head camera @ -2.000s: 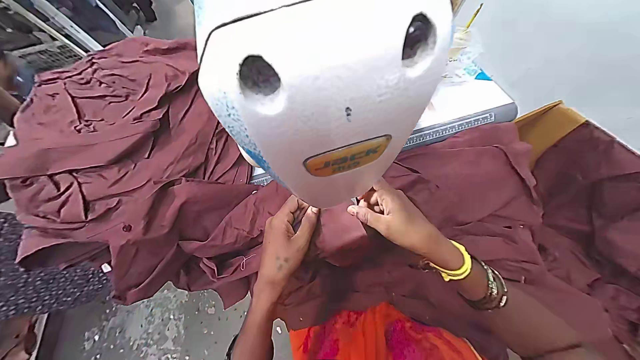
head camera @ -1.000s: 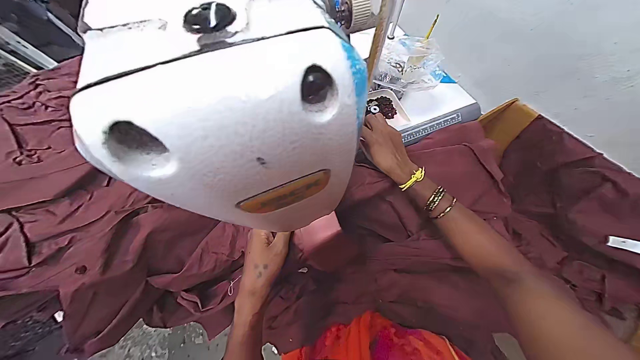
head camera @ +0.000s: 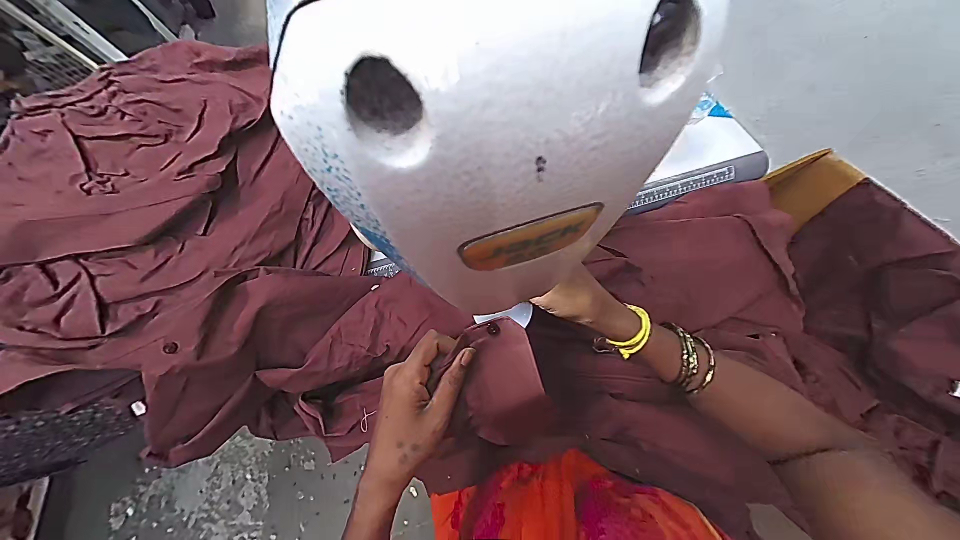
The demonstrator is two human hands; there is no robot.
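Note:
A white Jack sewing machine head (head camera: 480, 150) fills the upper middle of the view and hides its needle area. Just below its nose, my left hand (head camera: 424, 397) pinches the edge of a maroon cuff (head camera: 506, 382) between thumb and fingers. A dark button (head camera: 493, 328) shows on the cuff near its upper edge. My right hand (head camera: 574, 296), with yellow and patterned bangles at the wrist, reaches behind the machine's nose; its fingertips are hidden, so I cannot tell whether it holds anything. Maroon cloth lies under both hands.
Heaped maroon garments (head camera: 135, 210) spread over the left side, and more maroon cloth (head camera: 885, 300) covers the right. The white machine bed with a printed ruler (head camera: 682, 187) shows at the upper right beside a tan panel (head camera: 814, 184). Concrete floor (head camera: 202, 487) shows at the lower left.
My right hand has moved from the small tray of dark buttons at the right back to behind the machine's nose. A button now shows on the cuff. The view has shifted.

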